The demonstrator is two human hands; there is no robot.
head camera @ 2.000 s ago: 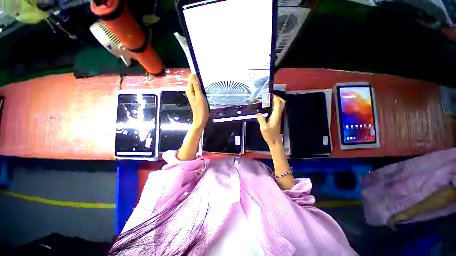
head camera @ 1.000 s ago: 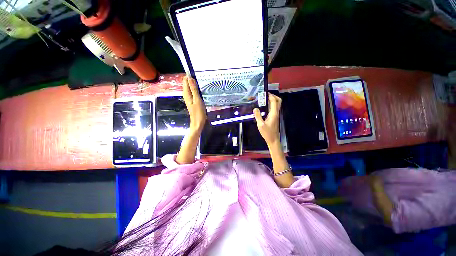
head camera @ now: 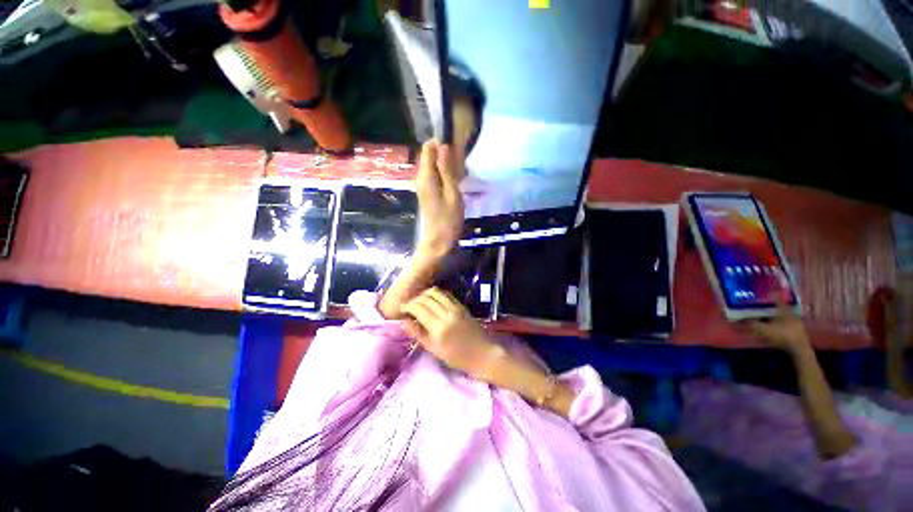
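Note:
A tablet [head camera: 526,110] is held up at the top centre, its upper end cut off by the picture's edge. Its screen shows a pale blue and white picture with part of a dark-haired head at the left. My left hand [head camera: 438,200] holds it at its lower left edge. My right hand [head camera: 447,328] is off the tablet, fingers loosely bent, at my left forearm or sleeve. Several dark tablets lie in a row on the bench, one with glare at the left [head camera: 290,248] and one at the right [head camera: 629,268].
The red-orange bench [head camera: 130,225] crosses the view. A lit tablet [head camera: 741,250] lies tilted at the right, with a neighbour's hand [head camera: 783,325] at its lower edge. An orange post [head camera: 300,85] stands behind, left. A dark device [head camera: 10,208] lies far left.
My right hand has left the tablet and moved down and left. The screen has changed from the chart picture to a head picture. A neighbour's hand has reached the lit tablet, which is now turned.

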